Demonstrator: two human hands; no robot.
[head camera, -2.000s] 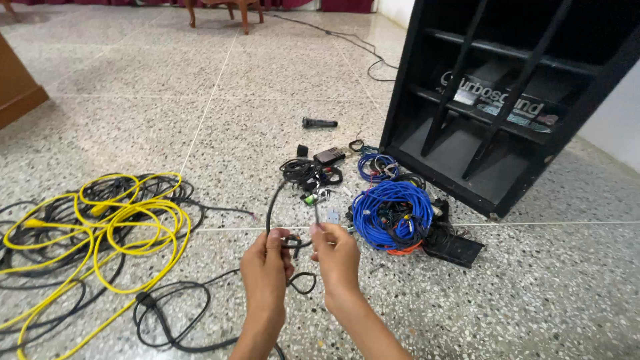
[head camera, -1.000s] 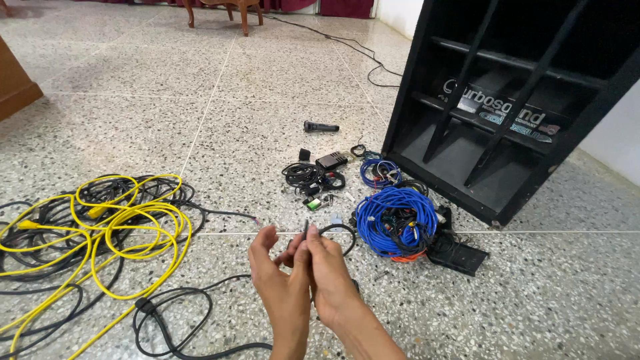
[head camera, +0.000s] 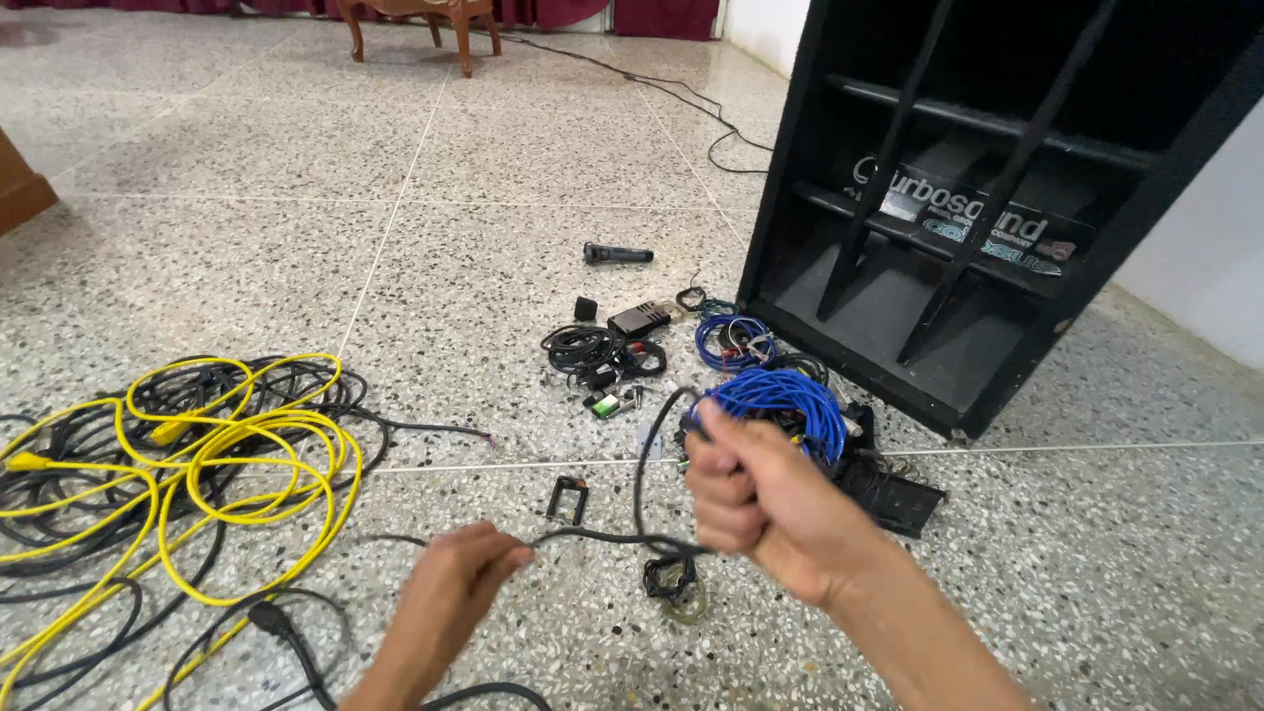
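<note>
My right hand (head camera: 741, 494) is closed in a fist around a black cable (head camera: 642, 484), part of which loops out to the left of the fist. The same cable runs low across to my left hand (head camera: 464, 573), whose fingertips pinch it. Beyond my right hand lies a coil of blue cable (head camera: 790, 400), partly hidden by that hand. On the floor between the hands are a small black frame-shaped part (head camera: 567, 501) and, nearer, a small bundle of thin dark cord (head camera: 670, 578). A black plug (head camera: 269, 618) lies left of my left hand.
Tangled yellow cable (head camera: 346, 474) and black cables cover the floor at left. A large black speaker cabinet (head camera: 859, 365) stands at right. Ahead lie a microphone (head camera: 618, 255), a black coiled cable (head camera: 583, 346), a dark box-like device (head camera: 639, 319) and a smaller blue coil (head camera: 733, 343). A wooden chair (head camera: 459, 20) stands behind.
My hands were close together on the black cable and are now apart, the left lower and to the left, the right farther right. The frame-shaped part and the cord bundle have come into sight.
</note>
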